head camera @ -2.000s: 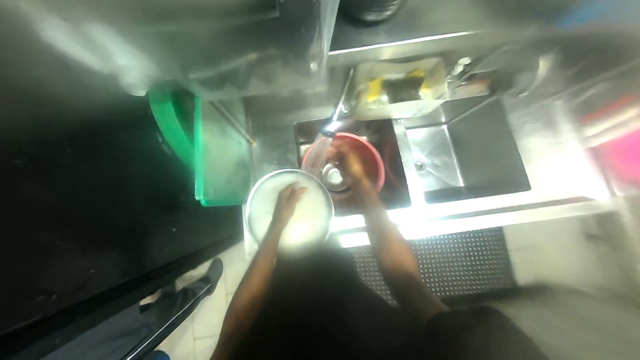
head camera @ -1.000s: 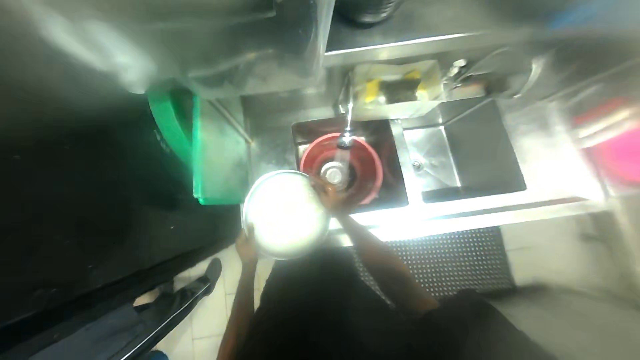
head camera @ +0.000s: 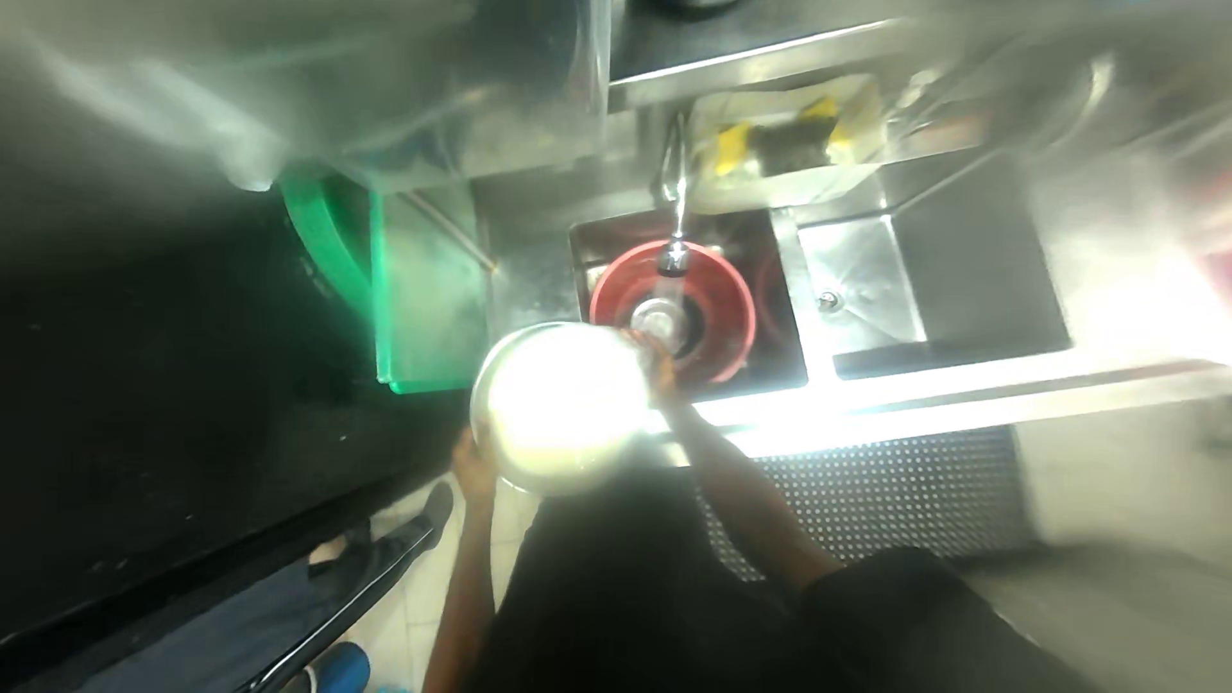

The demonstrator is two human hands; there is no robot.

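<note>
A round metal bowl (head camera: pixel 568 409) with pale, glaring contents is between my two hands. My left hand (head camera: pixel 474 465) grips its lower left rim, and my right hand (head camera: pixel 656 366) is at its right rim, beside the red plastic basin (head camera: pixel 736 351). That basin sits in the left sink bowl under the tap (head camera: pixel 677 226). Water seems to run from the tap onto a small round metal vessel (head camera: pixel 661 322) in the basin. Glare hides what exactly the bowl holds, and its rim partly hides my fingers.
Right of the basin is a second steel sink bowl (head camera: pixel 866 289). A plastic tub (head camera: pixel 770 197) with yellow and dark items stands behind the tap. At the left are a green plastic container (head camera: pixel 433 327) and a green round rim (head camera: pixel 322 231). Another person's leg and shoe (head camera: pixel 438 510) show at lower left.
My left hand has moved from inside the bowl to its outer left rim. My right hand has come from the red basin to the bowl's right side.
</note>
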